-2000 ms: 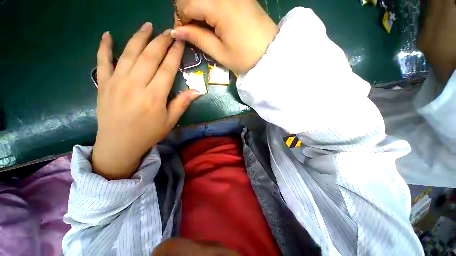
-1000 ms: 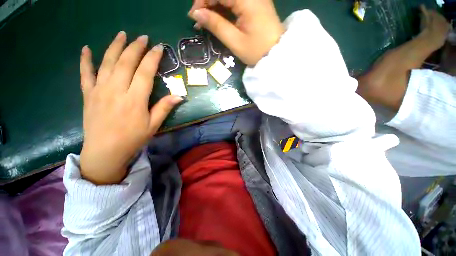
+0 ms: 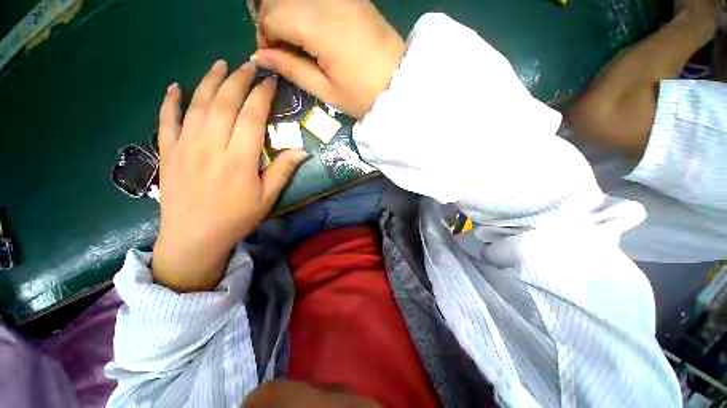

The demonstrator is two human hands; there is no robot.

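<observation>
Black watch housings with pale rims lie on the green bench. One housing (image 3: 285,97) is partly under my hands, and another (image 3: 135,169) lies left of my left hand. A white battery with a yellow edge (image 3: 321,124) and another white battery (image 3: 285,135) lie below the housings. My left hand (image 3: 209,175) is palm down over the row, fingers spread, covering part of it. My right hand (image 3: 339,52) pinches a thin brownish stick, perhaps tweezers (image 3: 254,12), beside my left fingertips. The stick's lower end is hidden.
A coworker's bare forearm (image 3: 630,88) and striped sleeve (image 3: 685,159) are at the right. A small dark unit (image 3: 6,249) lies at the bench's far left. A pale strip (image 3: 32,30) crosses the upper left corner. The bench's front edge runs just before my body.
My right hand has moved left and back to my left fingertips, over the housings. My left hand has shifted slightly right. A housing now shows left of it. The batteries sit further left in view.
</observation>
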